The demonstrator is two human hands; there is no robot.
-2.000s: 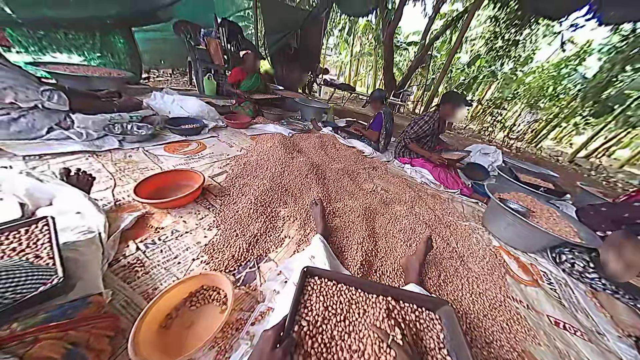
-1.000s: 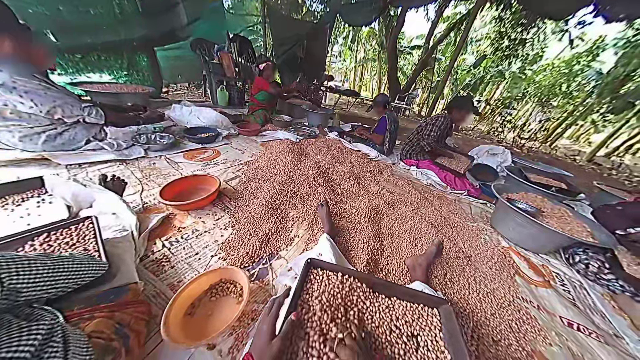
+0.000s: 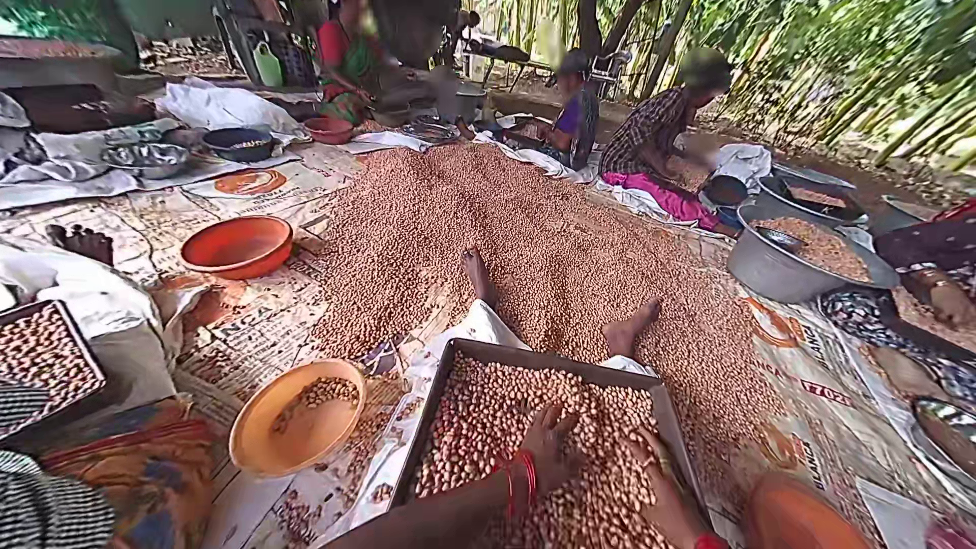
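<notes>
A dark rectangular tray (image 3: pixel 563 364) full of small pinkish-brown nuts or kernels lies across my lap on white cloth. Over the middle of it, my left hand (image 3: pixel 550 450), with red bands at the wrist, rests on the kernels with its fingers spread. My right hand (image 3: pixel 665 488) is among the kernels near the tray's right side, its fingers partly hidden and blurred. Beyond my feet spreads a large heap of the same kernels (image 3: pixel 488 221). An orange-yellow plastic bowl (image 3: pixel 255 427) with some darker kernels is left of the tray.
A red-orange basin (image 3: pixel 236 265) sits at the left on printed sacking. Another kernel-filled tray (image 3: pixel 84 347) is at the left edge. On the right are a large grey metal tub (image 3: pixel 762 263) and a co-worker's arm (image 3: pixel 942 293). Several people sit around the heap; an orange object (image 3: pixel 797 518) is at lower right.
My left hand, at the tray's left edge in both earlier frames, is now over the kernels in the middle. My right hand has moved toward the tray's right side. The view has tilted down somewhat.
</notes>
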